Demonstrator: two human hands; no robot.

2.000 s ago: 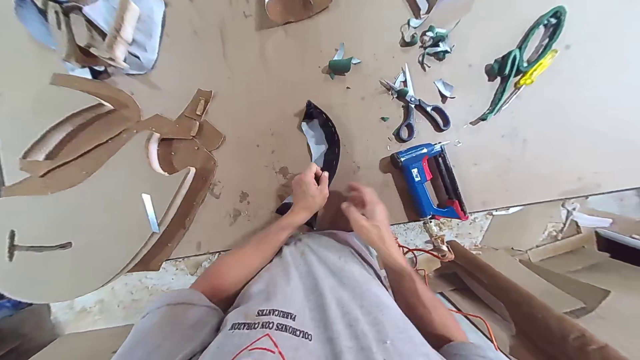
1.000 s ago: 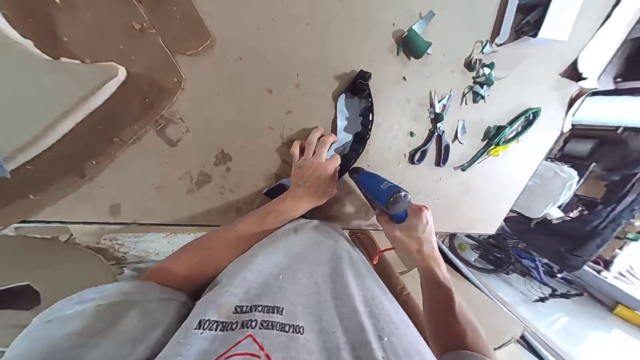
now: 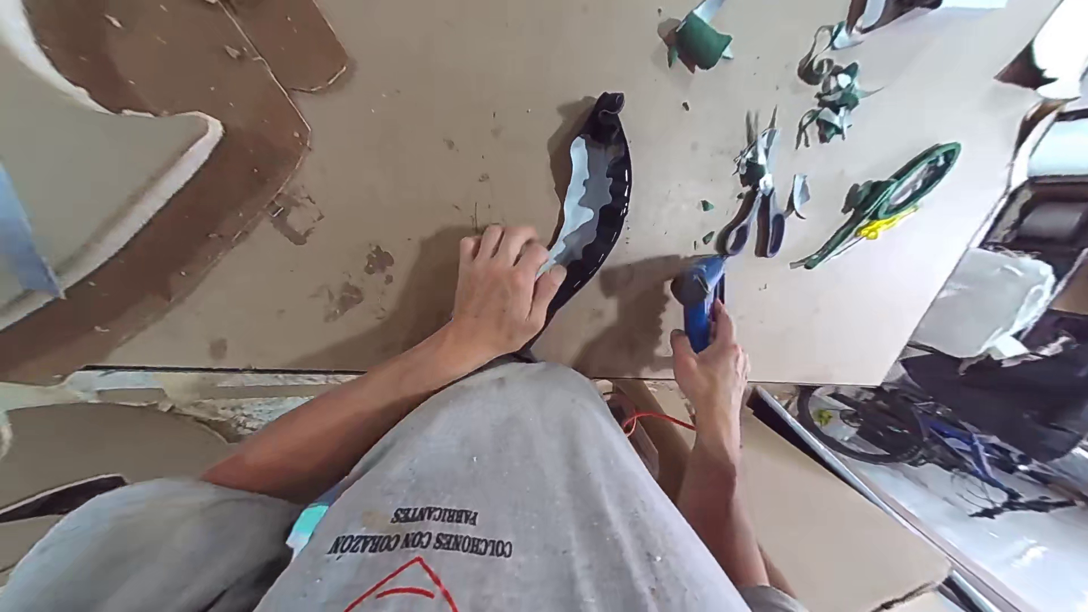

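A curved piece edged in black material, with a row of staples along its right side and a pale grey inner face, lies on the table near its front edge. Over its lower part rests my left hand, thumb and fingertips gripping its left side; the lower end is partly hidden by the hand and shirt. To the right, my right hand holds a blue pneumatic staple gun, apart from the piece. Just beyond the gun lie dark-handled scissors, opened a little.
Green-handled shears with a yellow part lie at the right. Green fabric scraps are scattered at the back. Large brown board pieces cover the left. A red hose hangs below the front edge, and a bicycle stands on the floor at right.
Two seconds ago the staple gun lay on the table; one second ago my right hand held it beside the curved piece. Now it is farther right, away from the piece. The view has shifted.
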